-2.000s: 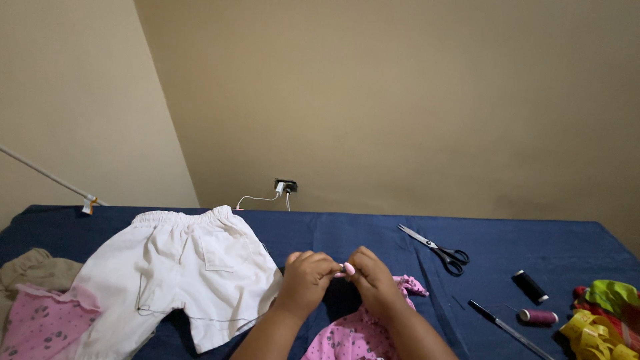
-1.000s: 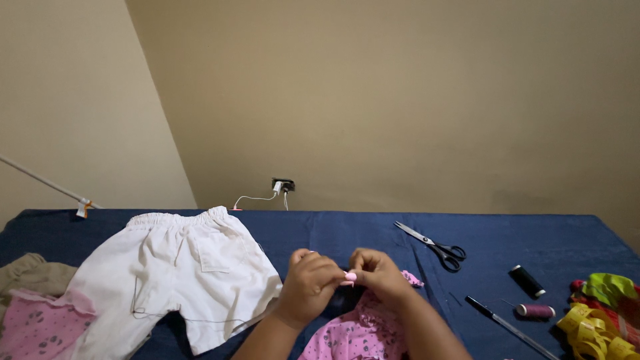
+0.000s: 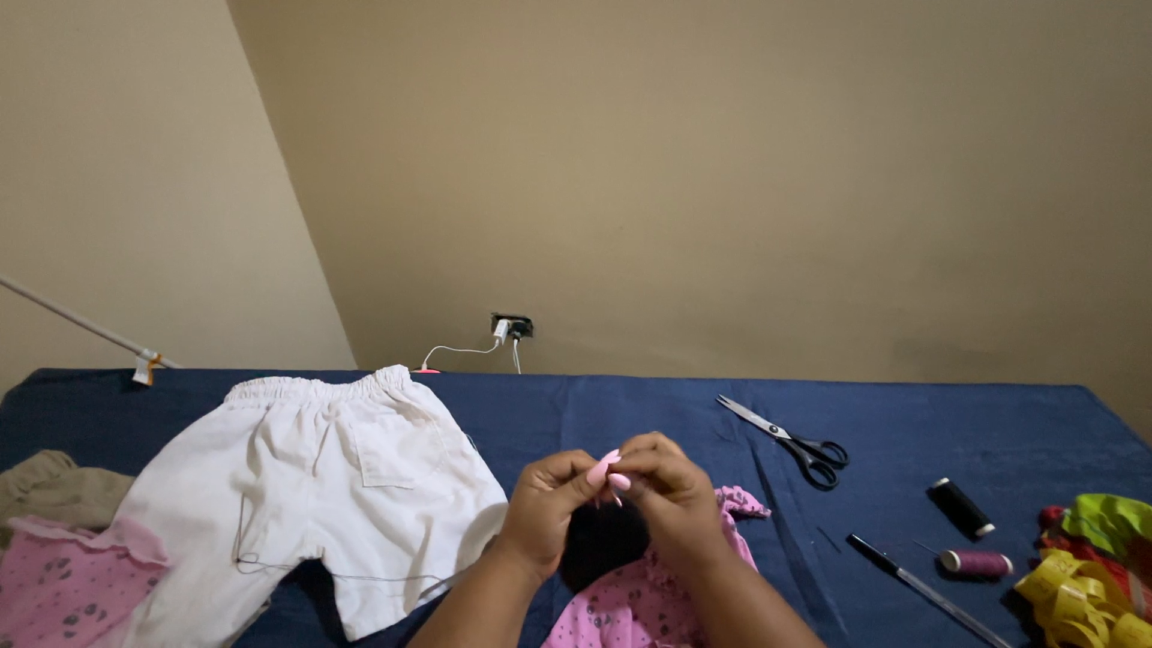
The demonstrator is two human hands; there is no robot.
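Observation:
My left hand and my right hand meet at the fingertips above the blue cloth, pinching something too small to make out. Beneath and beside my right hand lies pink printed fabric with dark spots. White elastic-waist shorts are spread out left of my hands, with a dark thread trailing across their lower part. To the right are scissors with black handles, a black thread spool, a purple thread spool and a pen.
Dark blue cloth covers the surface up to the wall. At far left lie a beige cloth and another pink printed piece. A yellow tape measure and lime green fabric sit at far right. A wall socket holds plugs.
My fingers have shifted their pinch and come closer together at the tips. The shorts, scissors and spools have stayed where they were.

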